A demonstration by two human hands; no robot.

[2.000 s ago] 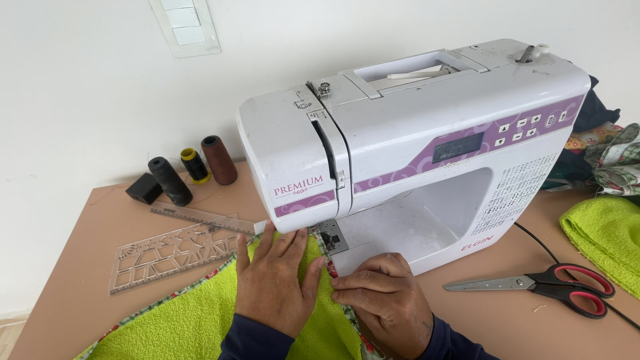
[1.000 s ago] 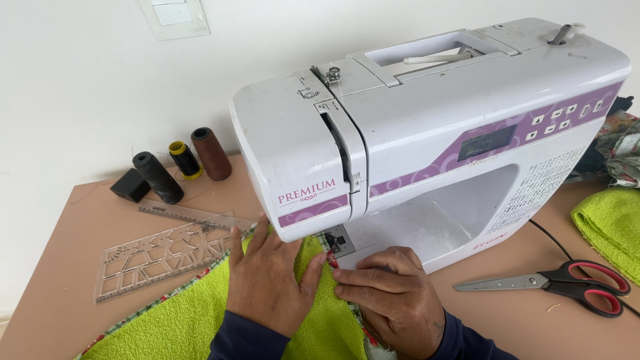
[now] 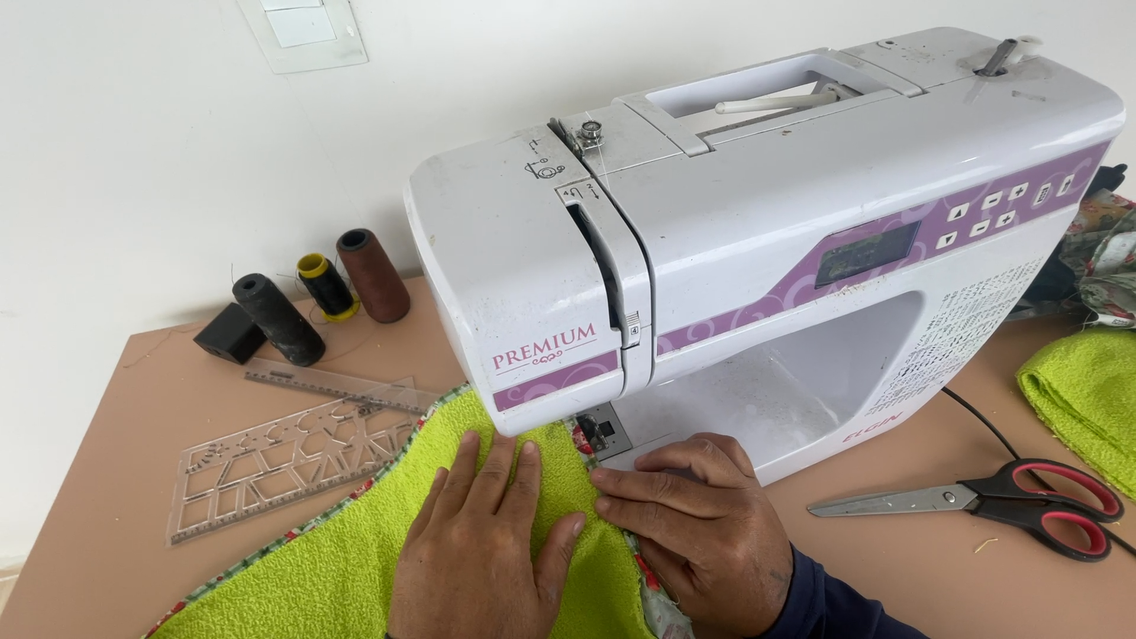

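A lime-green terry cloth (image 3: 337, 550) with patterned fabric binding (image 3: 302, 524) along its edges lies partly under the head of a white and purple Elgin sewing machine (image 3: 754, 231). My left hand (image 3: 488, 541) rests flat on the cloth, fingers spread, just left of the needle area. My right hand (image 3: 701, 532) pinches the bound right edge between thumb and fingers, close in front of the needle plate (image 3: 612, 430). The presser foot (image 3: 596, 430) sits at the binding; the needle itself cannot be made out.
Black-handled scissors (image 3: 1003, 501) lie at the right, near a black cable (image 3: 985, 422) and a folded green cloth (image 3: 1087, 399). A clear stencil template (image 3: 284, 461), a ruler (image 3: 328, 382), a black block (image 3: 231, 333) and several thread spools (image 3: 373, 275) are at the left.
My left hand now lies flatter and further over the green cloth, which has shifted beside the machine. My right hand still pinches the bound edge. The view has moved nearer.
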